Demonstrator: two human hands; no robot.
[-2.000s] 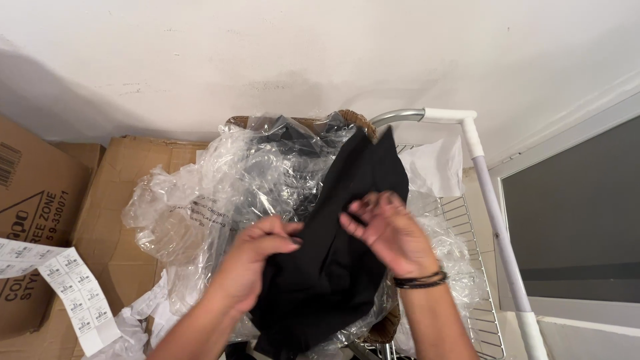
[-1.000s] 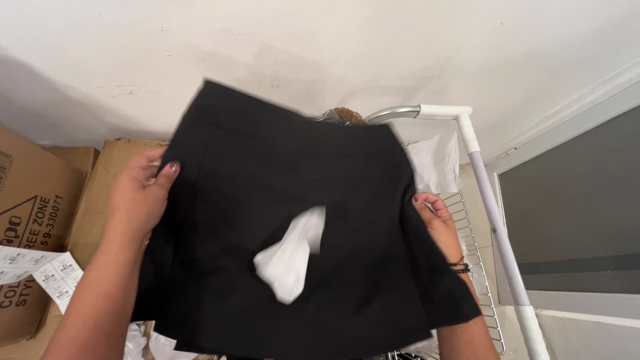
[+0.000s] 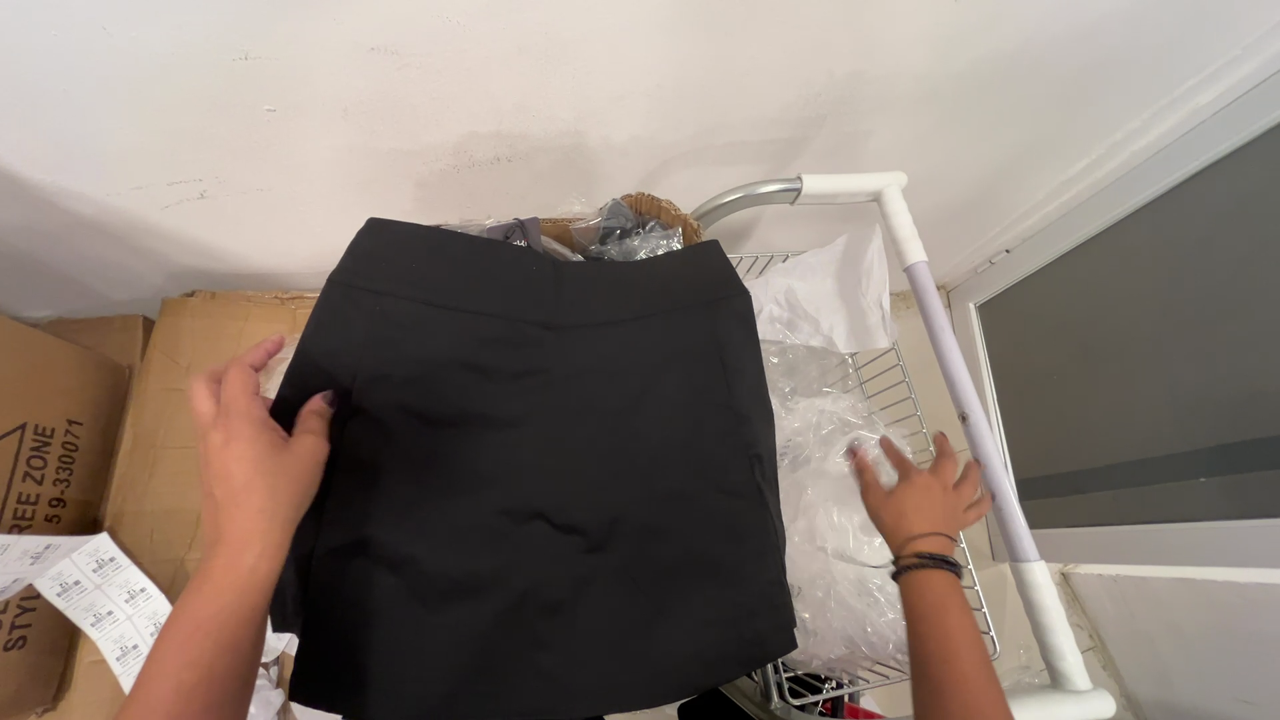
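Observation:
A black skirt [image 3: 550,450] lies spread out in the middle with its wide waistband at the top. My left hand [image 3: 255,440] is at the skirt's left edge, thumb on the front of the fabric and fingers at the side; whether it pinches the cloth is hard to tell. To the right, apart from the skirt, my right hand [image 3: 920,495] has its fingers spread over clear plastic bags [image 3: 830,520]. Dark bands circle the right wrist. What lies beneath the skirt is mostly hidden.
A wire rack [image 3: 890,385] with a white-wrapped tubular frame [image 3: 930,300] stands at right, bearing a white bag [image 3: 835,290]. Packed plastic bags [image 3: 640,240] show behind the waistband. At left are cardboard boxes [image 3: 60,400] and a strip of printed stickers [image 3: 105,600]. A pale wall rises behind.
The black skirt went from bunched between both hands to held up open, and now lies flat. A white piece seen over it one second ago no longer shows. My right hand has let go.

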